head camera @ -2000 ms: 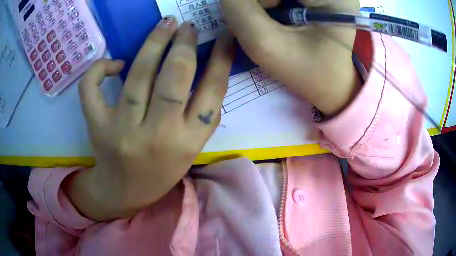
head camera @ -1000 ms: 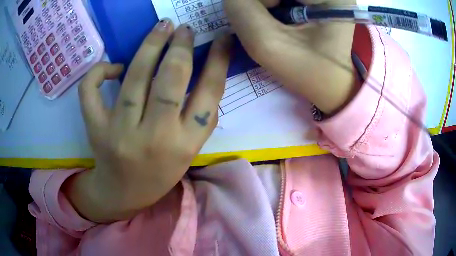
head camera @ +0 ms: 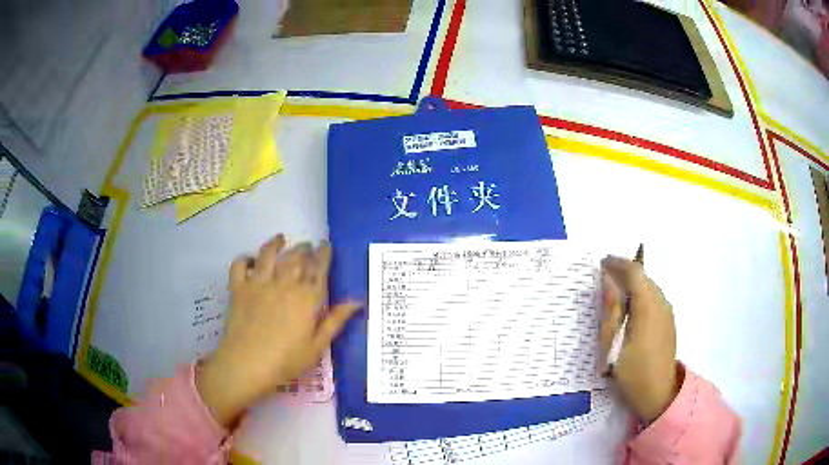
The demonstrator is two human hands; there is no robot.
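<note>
A white record form (head camera: 482,327) with a printed table lies on the blue file folder (head camera: 445,204). My left hand (head camera: 277,313) is at the folder's left edge, fingers apart, over the pink calculator (head camera: 314,386), which it mostly covers. My right hand (head camera: 641,331) is at the form's right edge and holds a gel pen (head camera: 625,318) roughly upright; its fingertips are near the paper. Another printed sheet (head camera: 509,440) shows below the folder's lower edge.
Label sheets on yellow backing (head camera: 218,154) lie at upper left. A parts bin (head camera: 193,34) and a brown cardboard sheet (head camera: 345,16) are at the top. A black parts tray (head camera: 627,45) is at upper right. A blue tray (head camera: 50,277) is at the far left. A note paper (head camera: 209,309) lies beside my left hand.
The view has pulled back and shows the whole folder and much of the table. My left hand has moved off the form to the left; my right hand has moved to the form's right edge with the pen.
</note>
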